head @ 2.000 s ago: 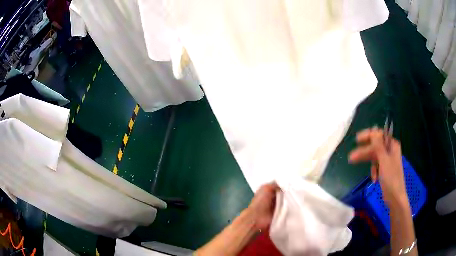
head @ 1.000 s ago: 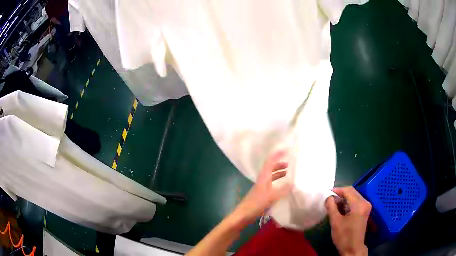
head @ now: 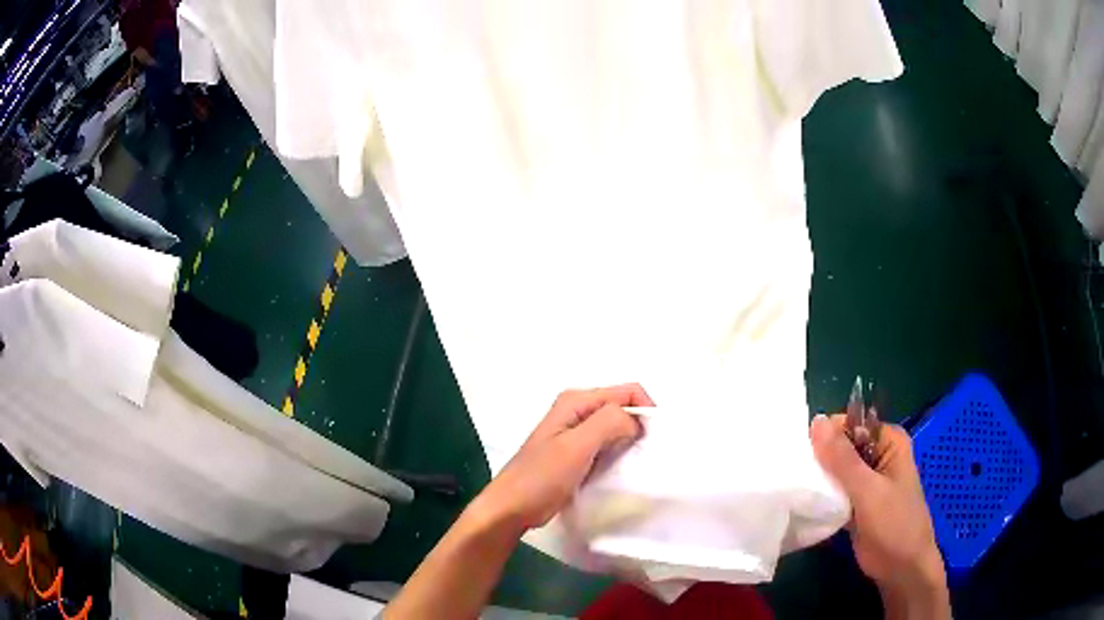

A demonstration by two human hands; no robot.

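A white short-sleeved dress point(head: 605, 218) hangs in front of me, its lower end turned up and bunched. My left hand point(head: 569, 454) pinches the turned-up hem at its left part. My right hand point(head: 881, 497) is at the right edge of the bunched hem, with its thumb against the cloth. Small silver thread snips point(head: 862, 418) lie in my right hand, blades pointing up past the fingers. The fingertips at the cloth's right edge are partly hidden.
Another white garment point(head: 303, 200) hangs behind at left. A white garment point(head: 194, 436) lies slanting at lower left. A blue perforated basket point(head: 978, 466) stands at right on the green floor. White garments point(head: 1051, 85) hang at upper right. An orange coiled hose point(head: 36, 587) is at lower left.
The dress now hangs wider and flatter, with its hem turned up between both hands. My left hand has closed on the cloth. The snips now show upright in my right hand.
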